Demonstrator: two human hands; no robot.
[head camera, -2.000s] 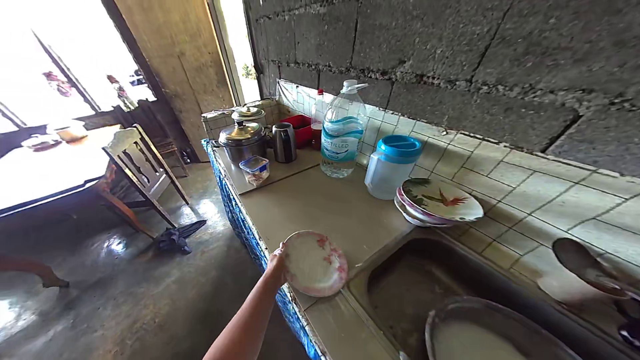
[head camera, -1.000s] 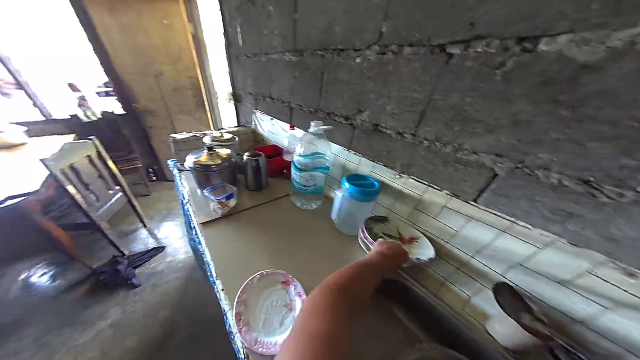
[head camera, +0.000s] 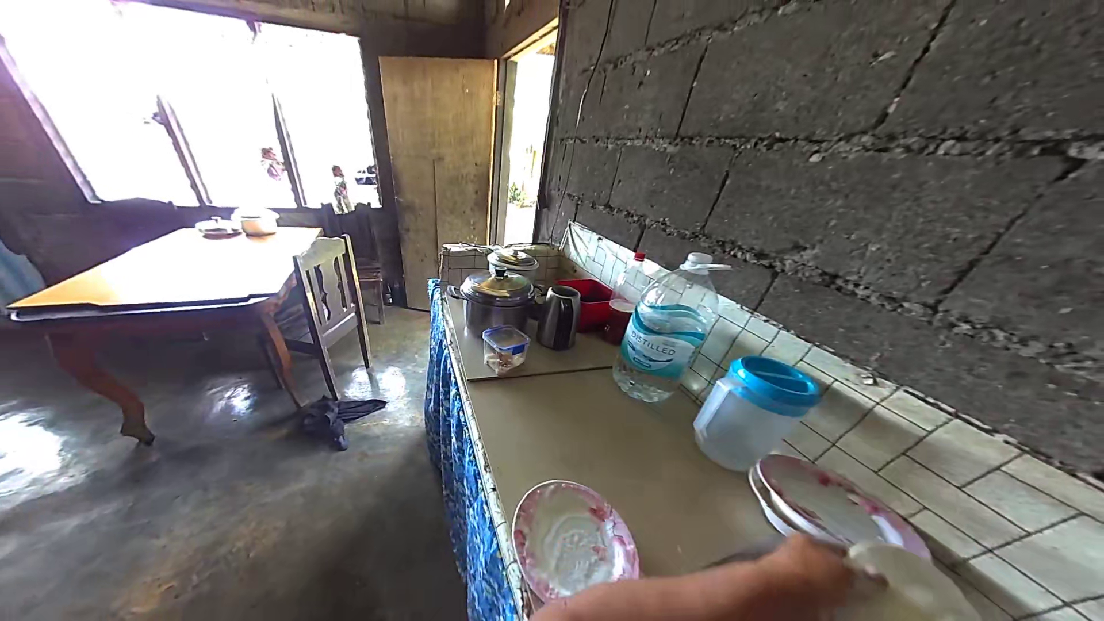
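One of my hands (head camera: 806, 565), which looks like my left, reaches in from the bottom edge to the lower right. Its fingers are closed on the edge of a pale plate (head camera: 906, 586), which is blurred and partly cut off by the frame. Just behind it, a stack of plates with pink and red rims (head camera: 841, 500) leans by the tiled wall. A white plate with a pink floral rim (head camera: 573, 543) lies on the counter's front edge, left of my forearm. My other hand is outside the view.
On the counter (head camera: 569, 431) stand a lidded plastic pitcher (head camera: 755, 418), a large water bottle (head camera: 664, 336), a small food container (head camera: 505, 349), a metal tumbler (head camera: 559, 319), a steel pot (head camera: 498, 302) and a red container (head camera: 591, 302). A wooden chair (head camera: 332, 302) and table (head camera: 172, 267) are at left.
The hand, on the floral plate at first and then at the stack, now grips a pale plate at the right. The stack's leafy top plate no longer shows on it. The view has swung upward.
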